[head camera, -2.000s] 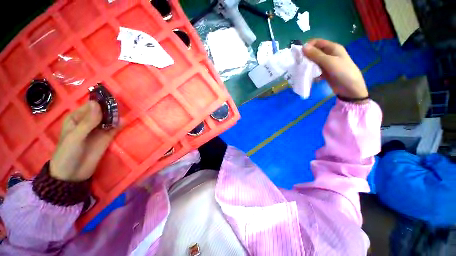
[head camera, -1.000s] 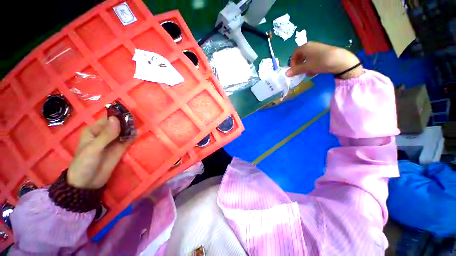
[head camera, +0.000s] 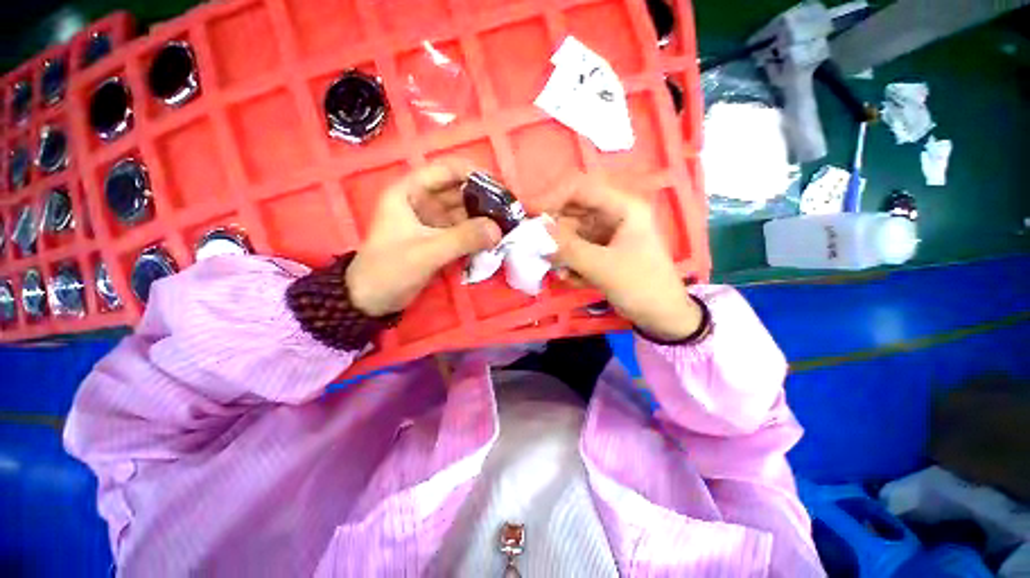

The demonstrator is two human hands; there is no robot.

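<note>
My left hand holds a round dark watch head with a shiny rim by its edge, tilted, above the red-orange foam tray. My right hand pinches a crumpled white wipe against the lower right rim of the watch head. The fingers hide part of the rim. Another watch head sits in a pocket just behind my left hand. A marked white paper piece lies on the tray behind my right hand.
More watch heads fill tray pockets at the left. At the right on the green bench are a white bottle on its side, a grey-white dispensing gun, a clear bag, a blue-and-white stick and used wipes.
My right hand has moved from the bottle to the watch head, bringing the wipe against it. The view has turned and shifted left, showing more filled pockets.
</note>
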